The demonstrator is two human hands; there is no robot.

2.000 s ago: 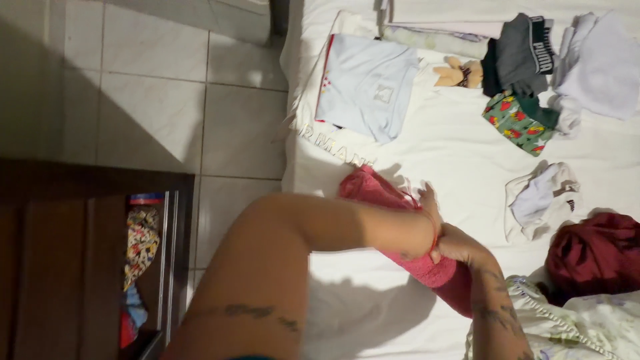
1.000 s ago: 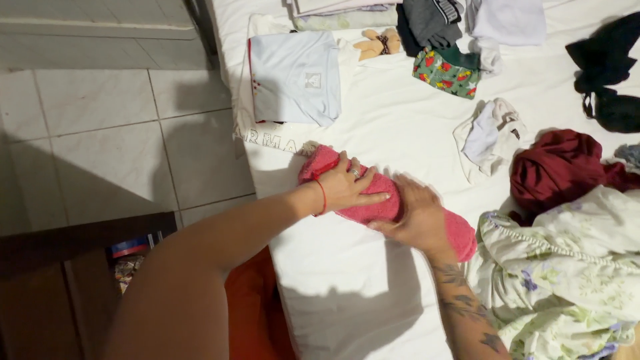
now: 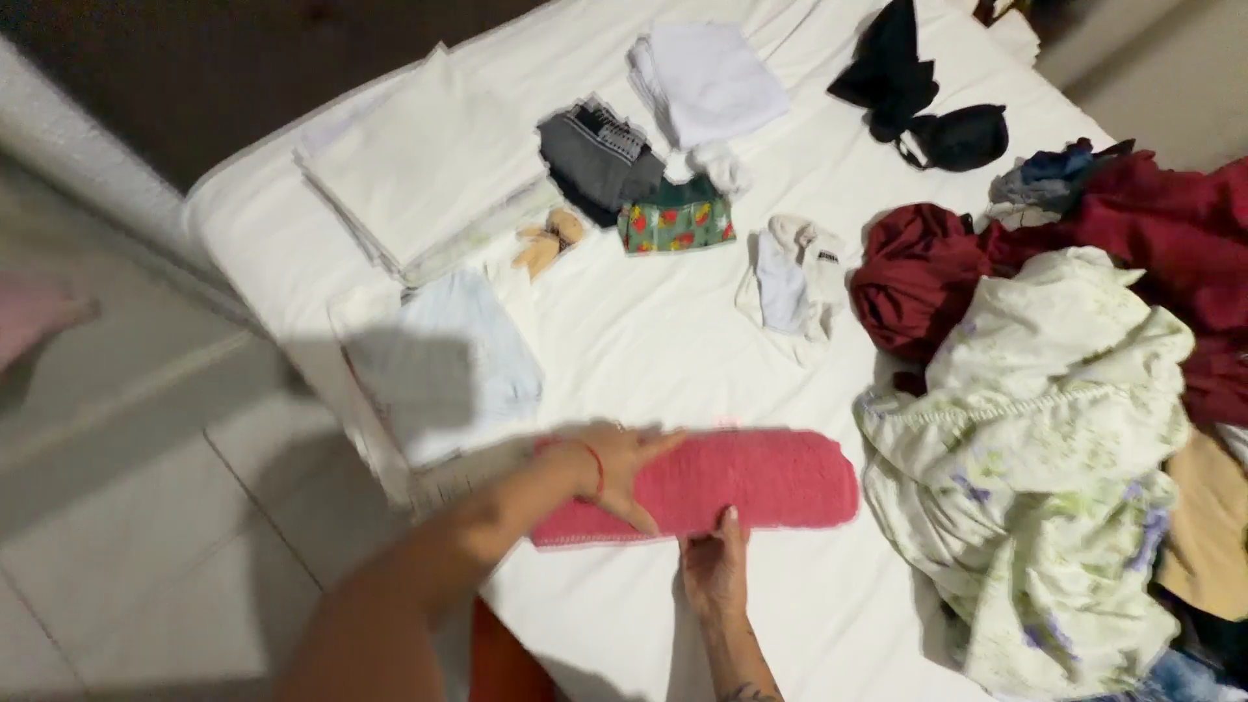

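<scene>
A pink-red towel point(image 3: 760, 478), folded into a long flat strip, lies across the near part of the bed. My left hand point(image 3: 619, 473) rests on its left end with the fingers spread, a red string on the wrist. At the lower edge, my right hand point(image 3: 717, 561) holds the towel, thumb on top and the other fingers partly hidden beneath it. A folded light blue garment point(image 3: 497, 361) lies just beyond my left hand. Farther off are folded green patterned underwear point(image 3: 678, 219) and dark grey garments point(image 3: 600, 161).
A folded white sheet point(image 3: 419, 166), white cloths point(image 3: 707, 83), a beige hair tie point(image 3: 551, 244), a white garment point(image 3: 795, 283) and a black bra point(image 3: 951, 136) lie on the bed. Rumpled floral fabric point(image 3: 1033, 439) and dark red cloth point(image 3: 916, 278) pile up on the right. Tiled floor point(image 3: 127, 546) borders the left.
The towel has gone from a narrow, slanted roll to a wider flat strip lying nearly level in view. My right hand has moved from on top of it to its lower edge. The view has turned.
</scene>
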